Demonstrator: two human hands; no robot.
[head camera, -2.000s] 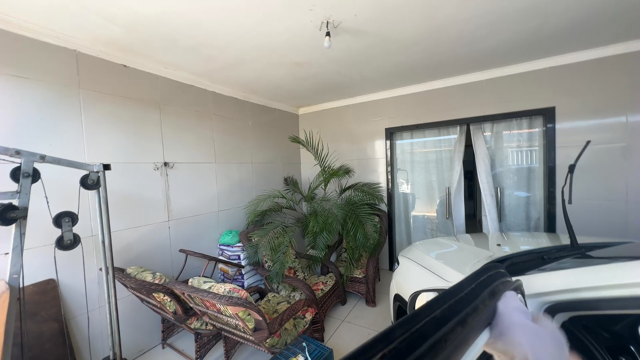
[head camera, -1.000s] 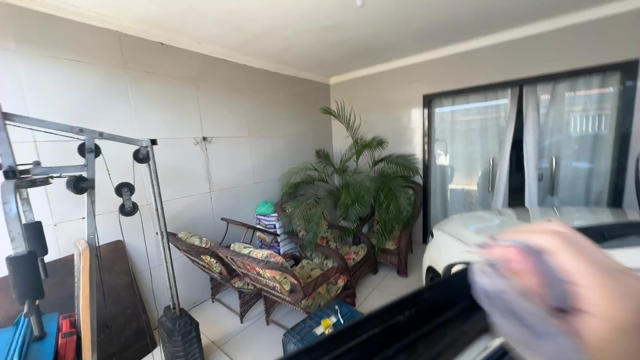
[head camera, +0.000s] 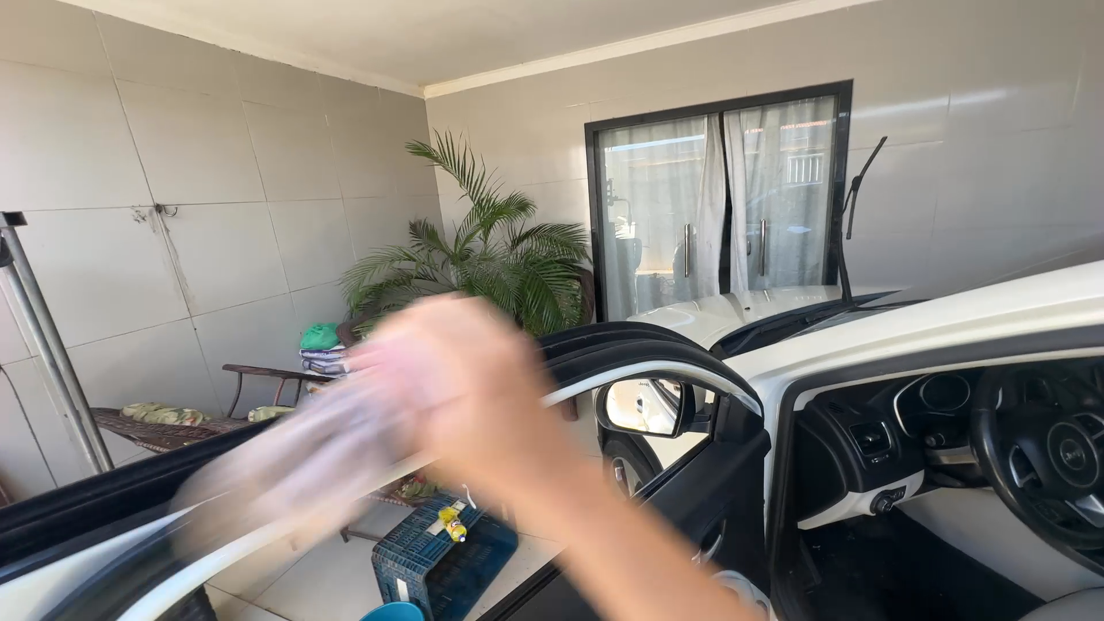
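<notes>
My right hand (head camera: 461, 371), blurred by motion, grips a pale cloth (head camera: 319, 457) over the top of the open car door's window frame (head camera: 604, 349). The cloth hangs along the frame, and whether it touches the metal is too blurred to tell. Beyond my forearm are the door mirror (head camera: 642, 405) and the black inner door panel (head camera: 716, 509). My left hand is out of the picture.
The white car's steering wheel (head camera: 1065, 457) and dashboard are at the right, with a raised wiper (head camera: 854, 190) on the windshield. Behind the door stand a blue plastic crate (head camera: 414, 552) with a yellow item, a teal bucket (head camera: 392, 612), wicker chairs (head camera: 142, 427) and a palm (head camera: 483, 250).
The right hand, seen at the lower right before, now reaches across the middle with the cloth, over the door frame. The view has swung so the car's interior shows.
</notes>
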